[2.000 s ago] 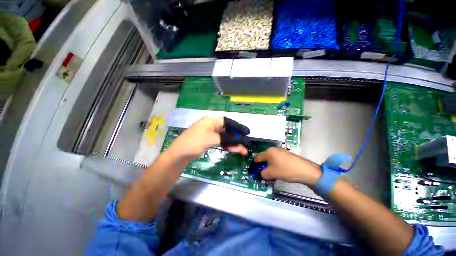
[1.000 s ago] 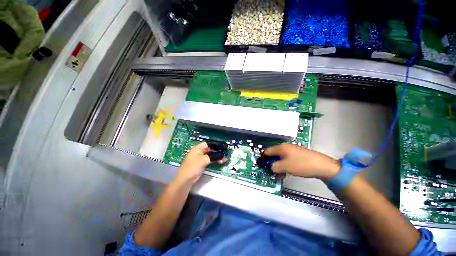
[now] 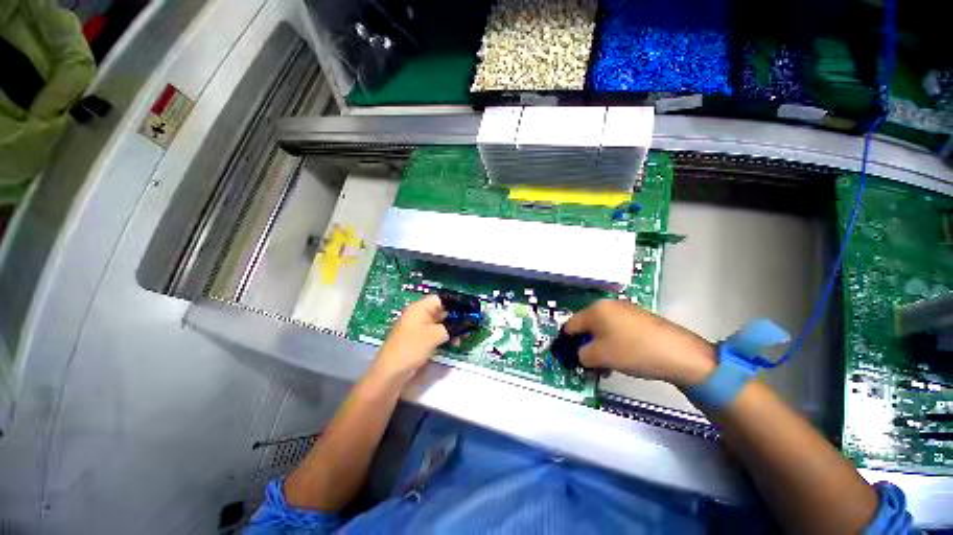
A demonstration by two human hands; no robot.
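Note:
A large green circuit board [image 3: 434, 188] lies across the conveyor rails, with a long silver heat sink [image 3: 507, 246] over its middle and a finned heat sink block [image 3: 564, 148] near its far edge. My left hand [image 3: 423, 332], with black finger cots, is over the board's near left part; a bit of blue shows at its fingertips, too small to name. My right hand [image 3: 617, 340], also with black finger cots, is low over the near right part. Its fingertips point down at the board, and what they hold is hidden. A light blue wrist strap [image 3: 737, 364] is on my right wrist.
Bins of cream components [image 3: 535, 47] and blue components [image 3: 660, 52] stand beyond the far rail. A second board [image 3: 888, 251] lies at right. A yellow piece [image 3: 340, 253] lies on the conveyor bed at left. A white machine [image 3: 99, 313] is at left. The strap's blue cord rises at right.
My left hand has come down from over the long heat sink to the board's near part. My right hand has stayed over the near right part. The view has shifted slightly.

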